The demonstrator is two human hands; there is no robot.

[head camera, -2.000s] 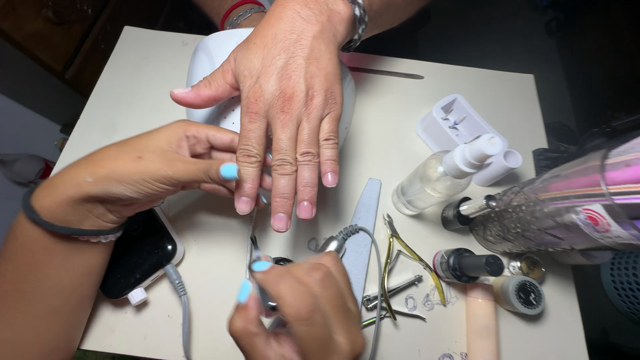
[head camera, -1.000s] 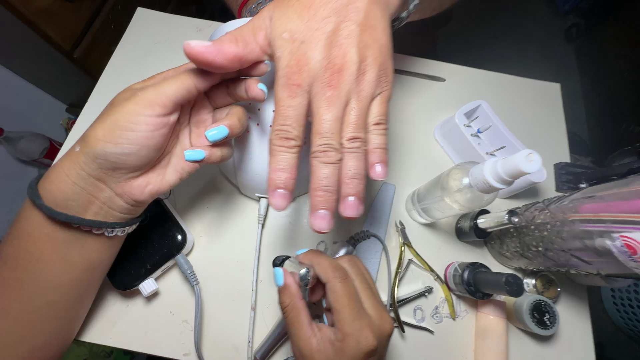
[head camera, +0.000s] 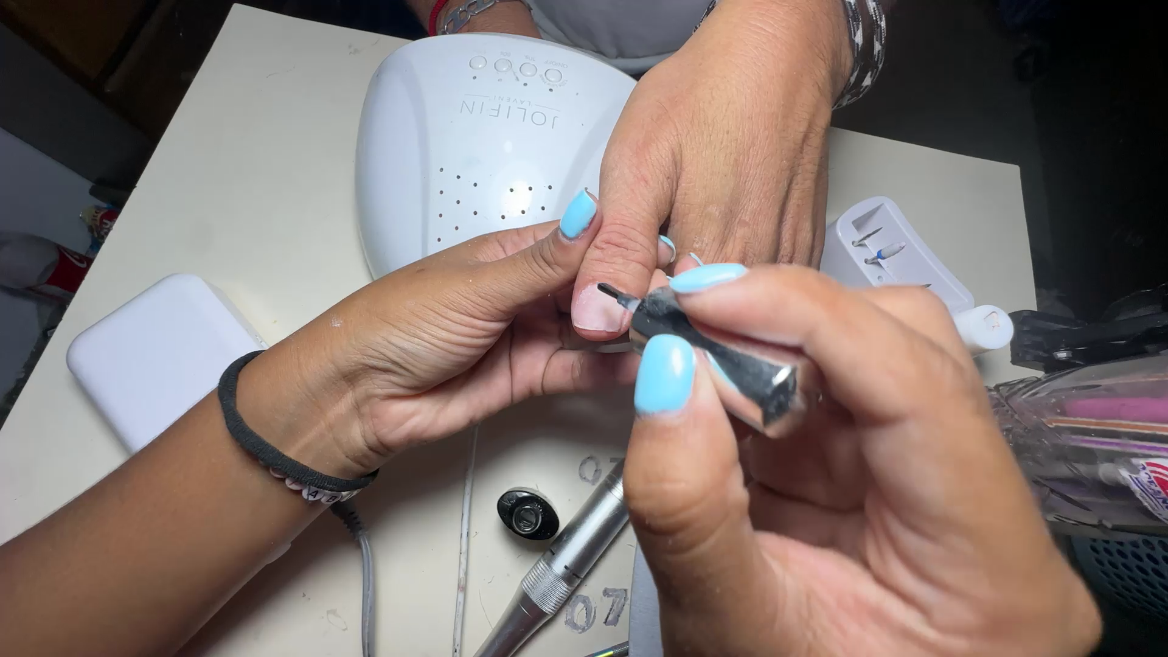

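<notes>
My left hand (head camera: 493, 319) holds the other person's thumb (head camera: 625, 246) between its thumb and fingers. My right hand (head camera: 858, 456) grips a nail polish cap with brush (head camera: 721, 360), its dark bristle tip touching the pale thumbnail near the cuticle. The other person's hand (head camera: 730, 137) reaches down from the top, its fingertips hidden behind my hands. On the table below, an open black polish bottle (head camera: 527, 514) stands beside a silver electric nail file handpiece (head camera: 570, 557).
A white nail lamp (head camera: 493, 146) lies behind my left hand, and a white box-shaped device (head camera: 164, 356) is at left. At right are a drill bit holder (head camera: 899, 251), a spray bottle's white top (head camera: 984, 327) and a clear plastic bottle (head camera: 1086, 438). A grey cable (head camera: 368, 584) runs along the table.
My left hand, apart from the other person's hand one second ago, has closed on the thumb. My right hand has risen with the brush to the thumbnail. The view has moved closer.
</notes>
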